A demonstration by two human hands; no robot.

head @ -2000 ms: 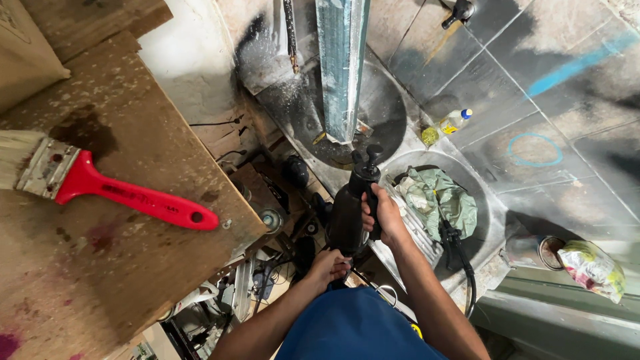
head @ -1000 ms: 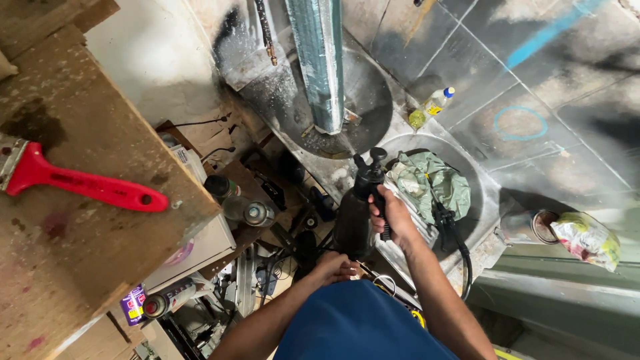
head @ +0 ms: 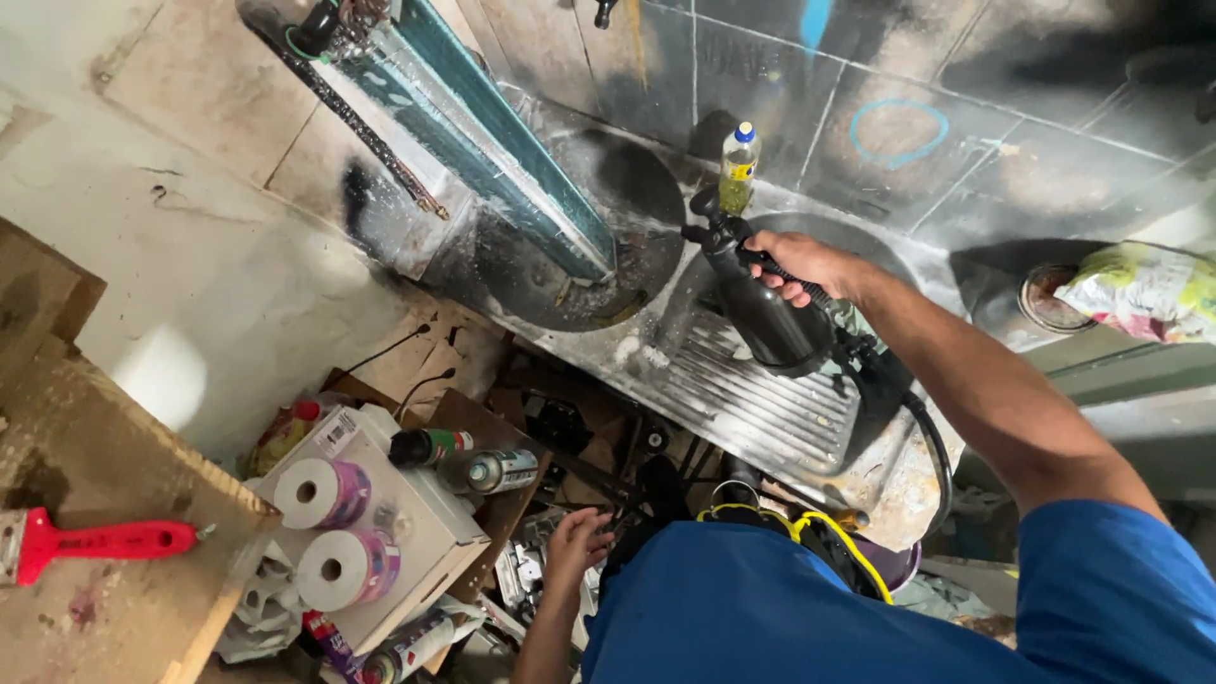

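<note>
My right hand [head: 793,266] grips the handle of a black pump sprayer bottle [head: 771,313], tilted over the sink's ribbed drainboard [head: 760,404]. Its nozzle points left, toward a long teal-grey metal channel [head: 503,142] that stands slanted in the left round basin [head: 646,209]; fine droplets show around it. My left hand [head: 578,544] hangs low beside my body, fingers apart, holding nothing. Just behind the sprayer's head stands a clear bottle with a blue cap and yellow-green liquid [head: 738,169]. A cloth in the right basin is mostly hidden by the sprayer and my arm.
At left, a red-handled paintbrush [head: 123,540] lies on a wooden board [head: 142,608]. A box [head: 408,532] carries two paper rolls [head: 323,492], with spray cans [head: 502,471] beside it. A black hose [head: 940,456] curves by the sink's right end, near an open tin [head: 1050,299] and a plastic bag [head: 1154,290].
The right hand has raised the sprayer and moved it over the sink. The left hand, earlier close to the sprayer's lower end, is now apart from it. The view has shifted.
</note>
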